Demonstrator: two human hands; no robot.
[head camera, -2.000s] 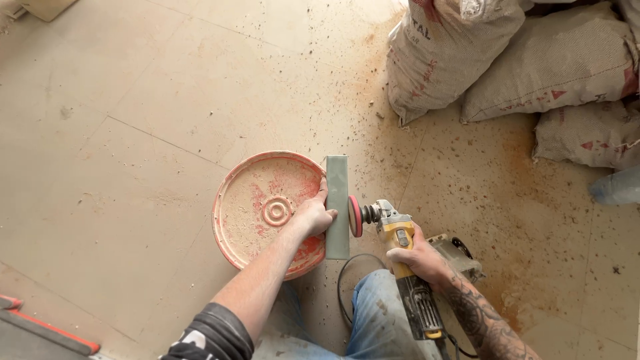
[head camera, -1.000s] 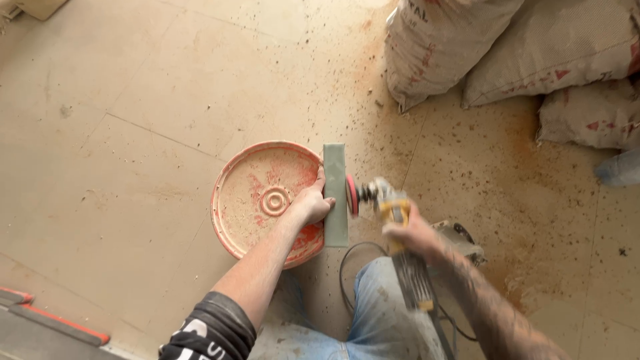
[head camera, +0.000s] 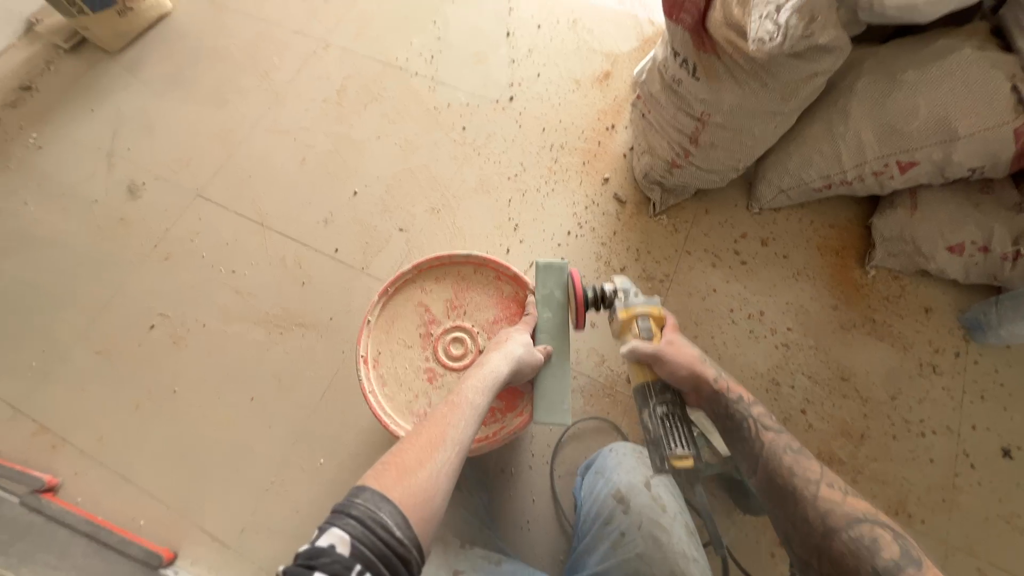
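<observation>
My left hand (head camera: 518, 352) grips a narrow grey-green tile strip (head camera: 552, 384), its thumb over the near face and a finger along the left edge. The strip stands at the right rim of a round, dusty red bucket lid (head camera: 408, 336). My right hand (head camera: 668, 356) is closed around the yellow body of an angle grinder (head camera: 660, 416). The grinder's pink-edged round pad (head camera: 577, 299) faces the strip's right edge, close beside its upper half; whether they touch I cannot tell.
Stacked woven sacks (head camera: 736, 104) fill the upper right. A power cord (head camera: 560, 456) loops by my knee (head camera: 632, 512). Grit lies on the tiled floor (head camera: 240, 320). Red-edged grey pieces (head camera: 96, 528) lie lower left, and a dirty container (head camera: 116, 20) stands upper left.
The grinder, blurred one second ago, now shows sharply, still beside the strip. My left hand keeps its hold on the strip at the lid's rim.
</observation>
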